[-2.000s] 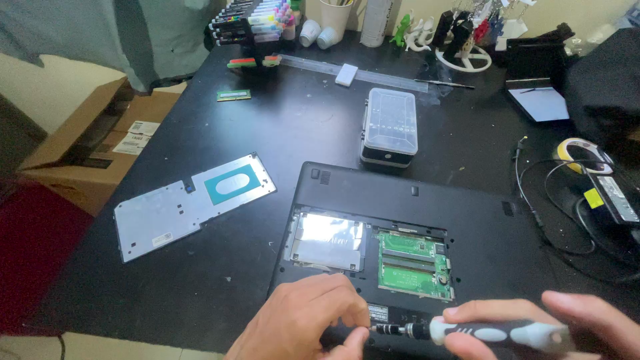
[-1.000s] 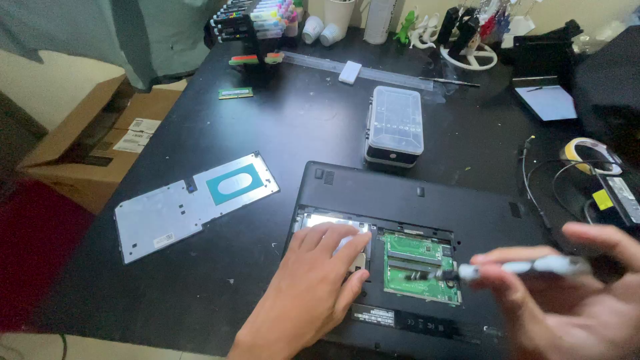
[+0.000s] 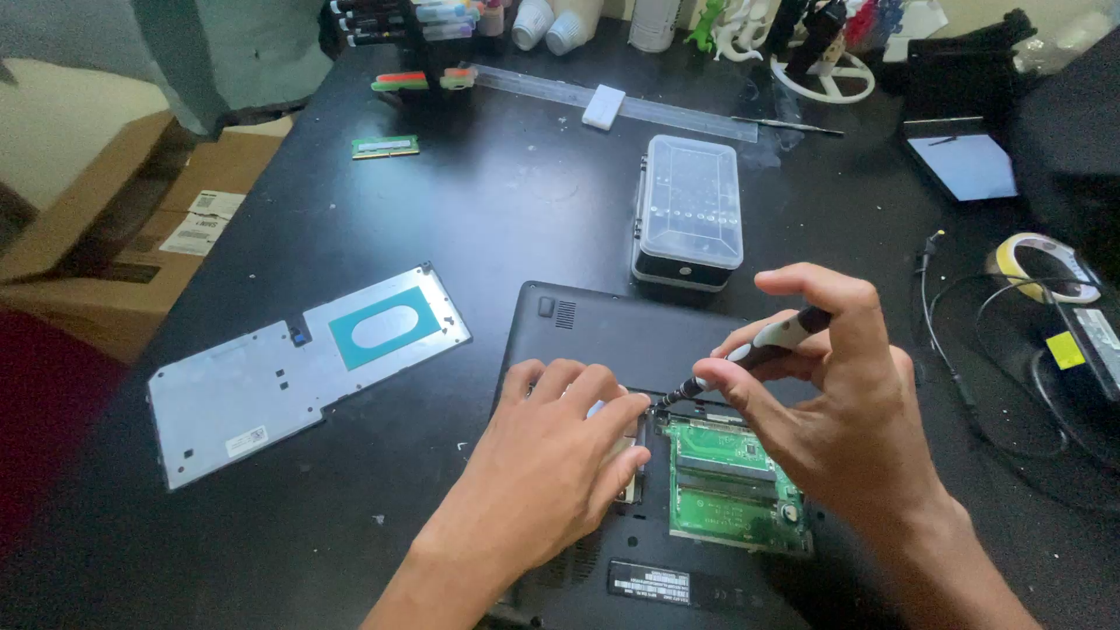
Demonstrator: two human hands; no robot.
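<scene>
A black laptop (image 3: pixel 604 328) lies underside up, its bay uncovered over a green circuit board (image 3: pixel 726 516) with memory slots. My right hand (image 3: pixel 822 394) grips a grey and black precision screwdriver (image 3: pixel 770 341), its tip down at the rim between the board and the drive bay. My left hand (image 3: pixel 560 455) lies over the metal drive in the bay and hides most of it; index fingertip and thumb are near the screwdriver tip. Whether the fingers pinch anything is hidden. Left of the laptop lies the metal cover panel (image 3: pixel 236 385) with a teal-edged oval.
Behind the laptop stands a clear-lidded case (image 3: pixel 691 201). A memory module (image 3: pixel 385 147) lies at the back left, near a clear ruler (image 3: pixel 682 114) with a white block (image 3: pixel 604 107). Tape (image 3: pixel 1046 262), a cable (image 3: pixel 954 367) and a power adapter (image 3: pixel 1098 337) are at the right.
The screwdriver has gone from near the laptop's front edge, where both hands met, to the bay's far edge, now steeper. My left hand has moved from there onto the drive.
</scene>
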